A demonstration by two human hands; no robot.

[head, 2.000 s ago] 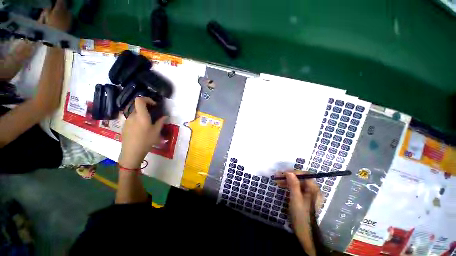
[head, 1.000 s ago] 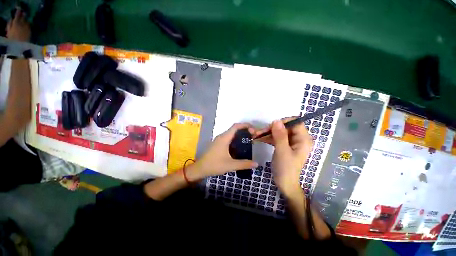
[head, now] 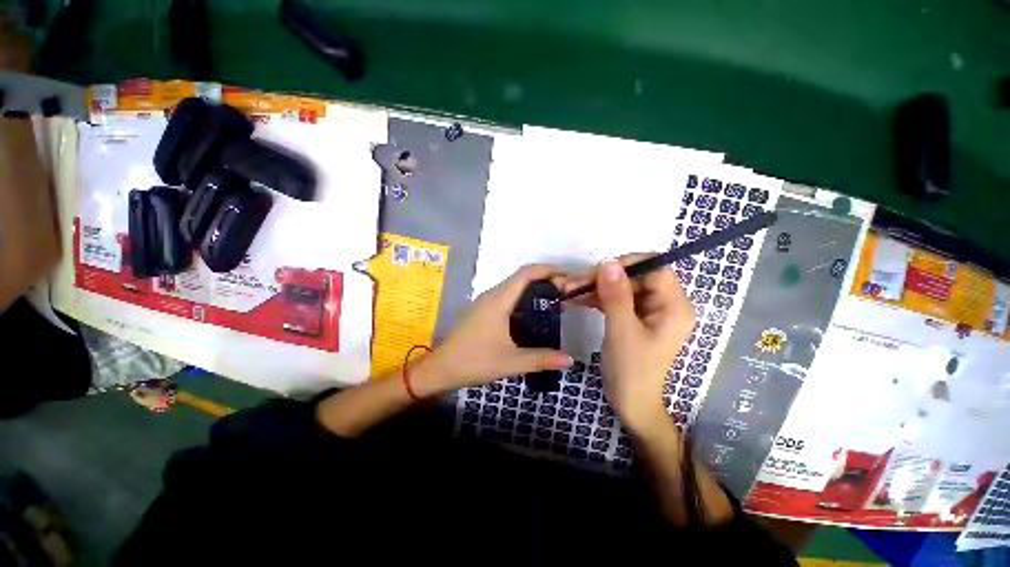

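Observation:
My left hand (head: 487, 343) holds a black plastic housing (head: 539, 328) over the label sheet (head: 521, 419). A small dark label (head: 543, 302) with a pale marking is on the housing's upper end. My right hand (head: 637, 332) holds dark tweezers (head: 698, 246) like a pen, their tip at the label. Whether the tip still grips the label is too small to tell. The blank backing paper (head: 587, 199) lies above my hands. A second label sheet (head: 725, 238) with rows of dark labels shows to the right.
A pile of black housings (head: 227, 177) lies left on the printed work board (head: 122, 299). A yellow patch (head: 410, 310) and grey panels (head: 443, 177) flank the sheets. Housings lie on the green belt (head: 665, 66). Another person's arm (head: 24, 210) is at far left.
My left hand has come from the pile to the sheet with a housing. My right hand has raised the tweezers from the sheet to it. Belt housings have shifted left in view.

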